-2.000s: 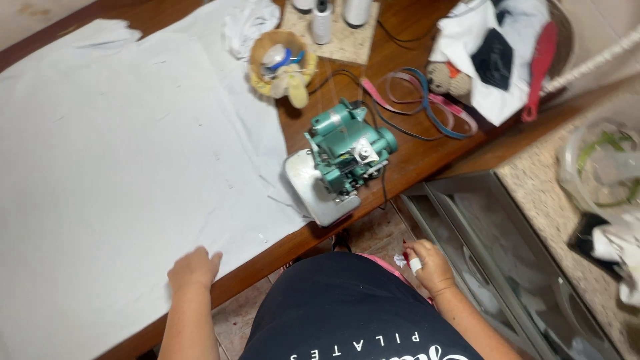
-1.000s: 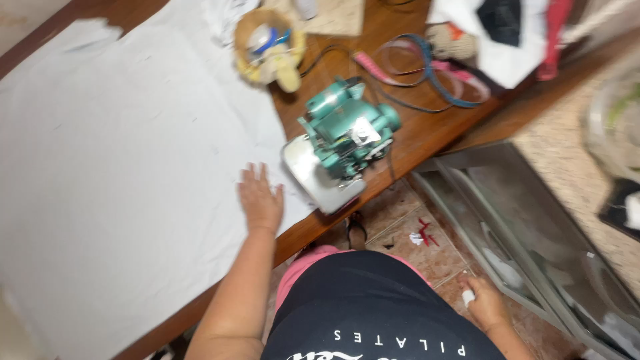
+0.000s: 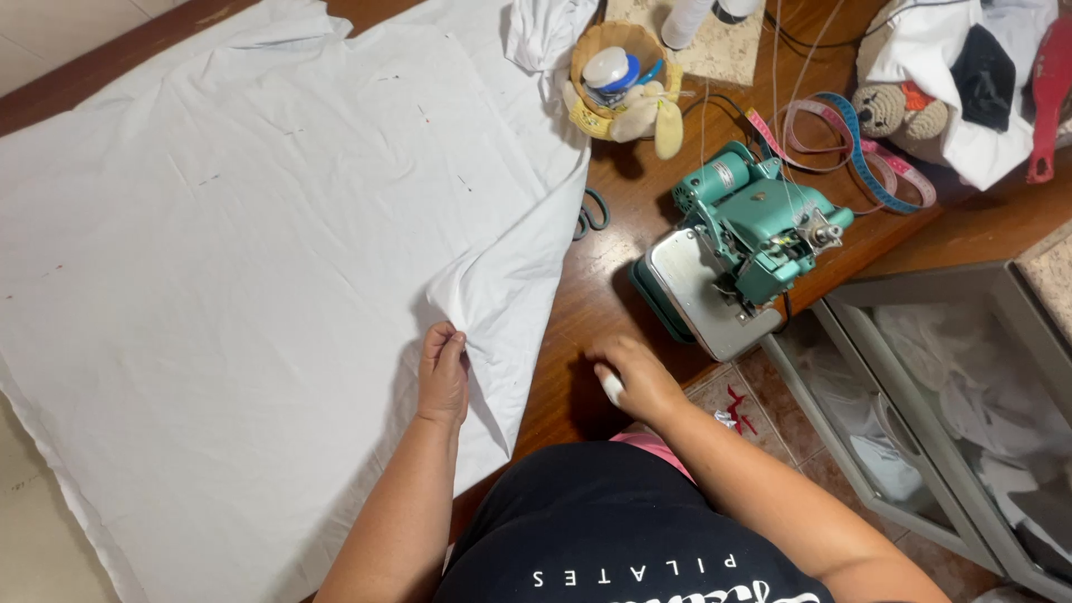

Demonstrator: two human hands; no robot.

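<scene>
White fabric (image 3: 276,251) with several thin dark marks on it lies spread over the wooden table (image 3: 569,360). My left hand (image 3: 444,368) pinches a raised fold of this fabric near its right edge, fingers closed. To the right, my right hand (image 3: 634,377) is over the table's front part, fingers curled, with a small white object (image 3: 613,387) at the palm; what it is cannot be told. A green overlock sewing machine (image 3: 754,226) stands beyond that hand. Dark-handled scissors (image 3: 593,211) lie partly under the fabric's edge.
Behind the machine are a pink and blue tape measure (image 3: 856,151), a yellow basket (image 3: 615,75) with small items, and thread cones (image 3: 687,21). A crocheted toy (image 3: 883,109) lies by white and black cloth. A glass-doored cabinet (image 3: 921,335) stands at the right.
My left hand has taken hold of the fabric and lifted a fold. My right hand has come up from beside my body to the table. The scissors now show where flat fabric was before.
</scene>
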